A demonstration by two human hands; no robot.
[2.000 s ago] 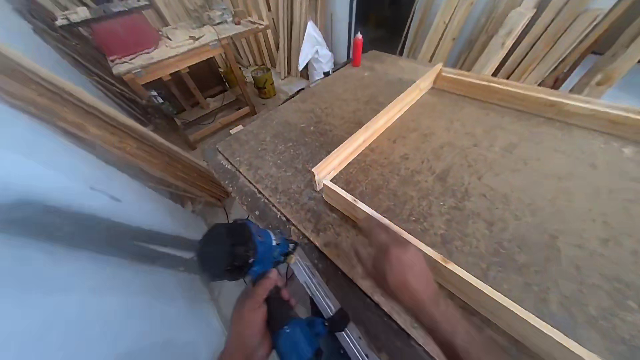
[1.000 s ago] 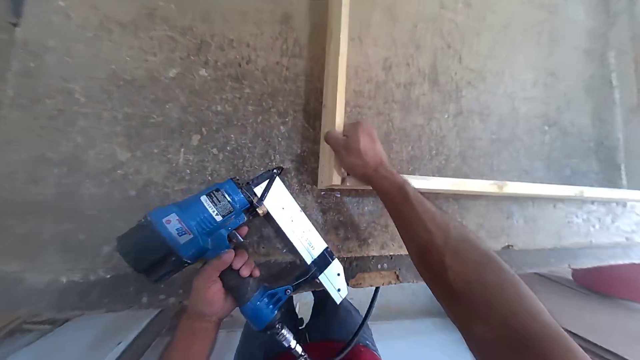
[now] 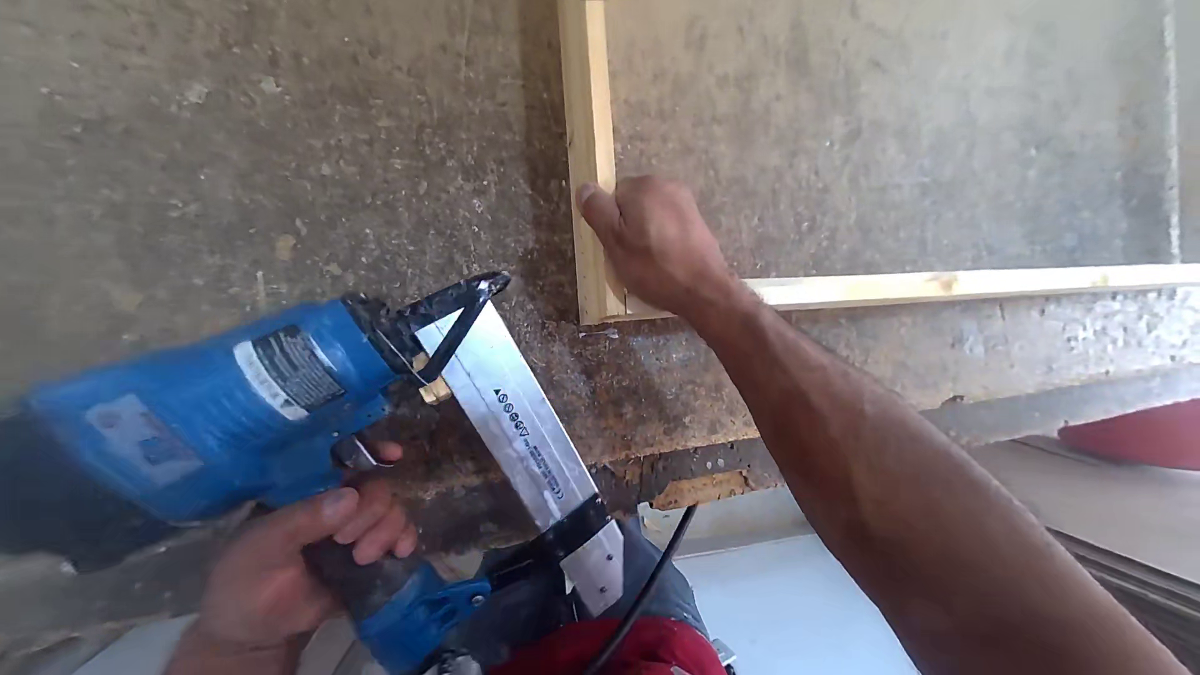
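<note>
My left hand [image 3: 309,553] is wrapped around the black grip of a blue pneumatic nail gun [image 3: 206,403], one finger by its trigger. The gun's silver magazine [image 3: 516,422] slants down toward me, and its black nose is left of the frame corner, apart from the wood. My right hand [image 3: 652,234] grips the upright wooden strip [image 3: 589,112] just above the corner, thumb on its top face. A second wooden strip [image 3: 862,289] meets it there at a right angle and runs off to the right; my right hand and wrist partly hide the joint.
The wooden frame lies on a worn, stained workbench [image 3: 375,159] with a chipped front edge [image 3: 703,487]. A black air hose [image 3: 647,600] hangs by my legs below that edge. At the right is a red object [image 3: 1139,436], partly cut off by the view.
The view has turned down over the frame corner. My right hand, earlier blurred beside the nearer strip, now holds the corner's other strip. The nail gun has stayed in my left hand.
</note>
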